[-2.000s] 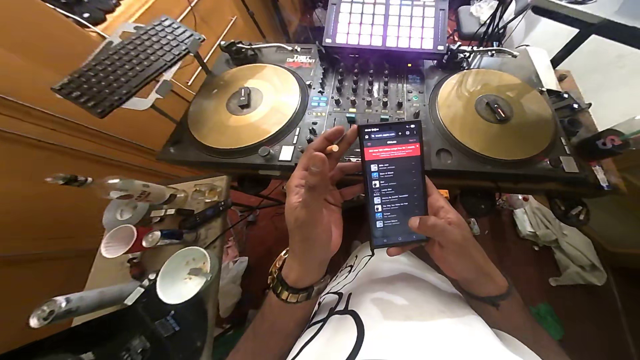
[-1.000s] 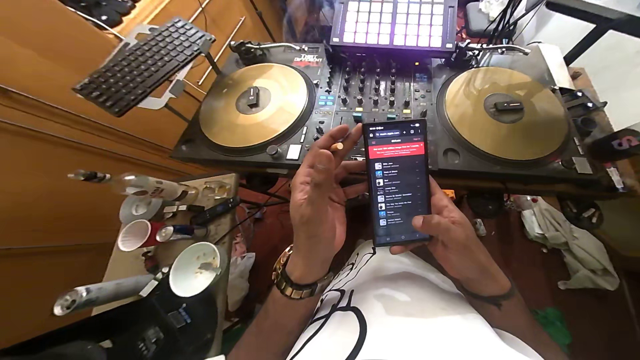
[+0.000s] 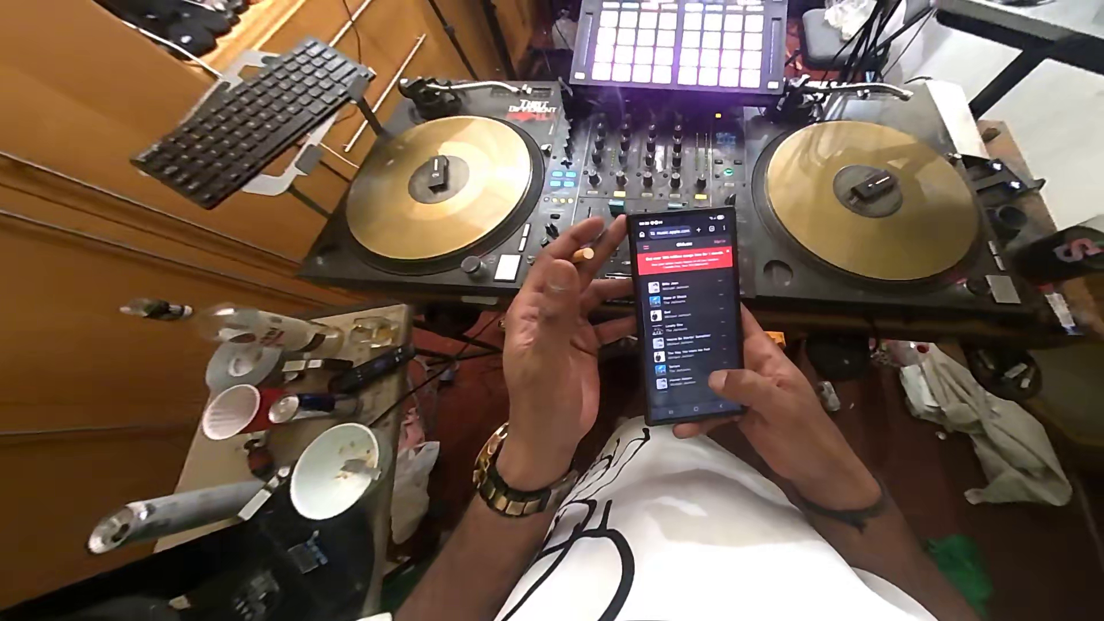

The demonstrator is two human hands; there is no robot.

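My right hand (image 3: 780,405) holds a black smartphone (image 3: 690,323) upright, its thumb on the lower right of the lit screen, which shows a list under a red banner. Left of the phone, my left hand (image 3: 556,345) has a cigarette (image 3: 584,255) between its fingers, the tan end showing; its lower fingers reach to the phone's left edge or behind it, I cannot tell which. Beyond the hands stand a DJ mixer (image 3: 651,164), a left turntable with a gold record (image 3: 483,185) and a right turntable with another gold record (image 3: 923,228). A lit pad controller (image 3: 677,43) sits above the mixer.
A black keyboard (image 3: 259,121) rests on a stand at the upper left. A side table (image 3: 388,323) at the left bears a white bowl (image 3: 335,470), a red cup (image 3: 233,411), a clear bottle (image 3: 272,328) and a can (image 3: 177,513). A pale cloth (image 3: 992,431) lies low at the right.
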